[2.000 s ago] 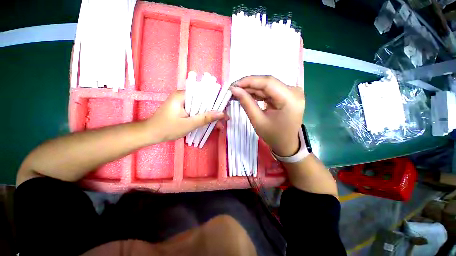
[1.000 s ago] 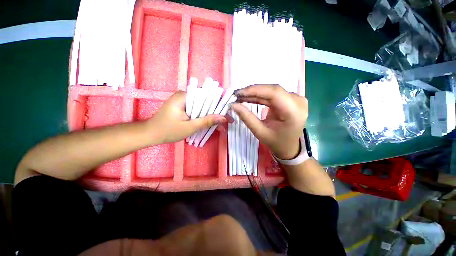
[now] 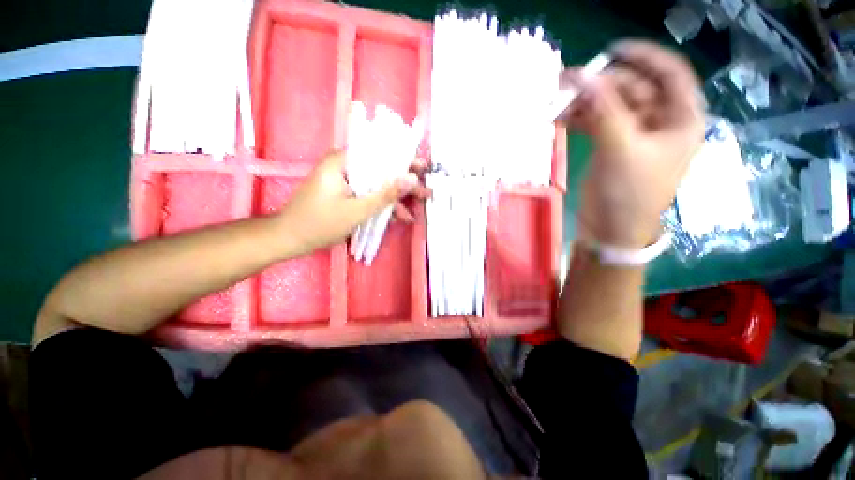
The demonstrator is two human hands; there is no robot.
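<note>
My left hand (image 3: 342,206) is closed around a fanned bunch of white sticks (image 3: 375,155), held over the middle of the pink foam tray (image 3: 340,281). My right hand (image 3: 642,122), blurred, is beyond the tray's right edge and pinches a white stick (image 3: 583,82) between thumb and fingers, tilted near the right end of the far right stack. Laid sticks (image 3: 492,103) fill the far right compartment, with dark tips at their far ends. More laid sticks (image 3: 457,248) lie in a near compartment, and a white stack (image 3: 192,80) fills the far left one.
A clear plastic bag with a white stack (image 3: 717,187) lies on the green bench right of my right wrist. A white box (image 3: 825,200) is beside it. A red plastic stool (image 3: 717,321) stands below the bench's right edge. Thin dark wires hang at the tray's near edge.
My right hand has moved from the bunch to the far right, now with a white stick in its fingers. The left hand's bunch looks more upright. A near right compartment is uncovered.
</note>
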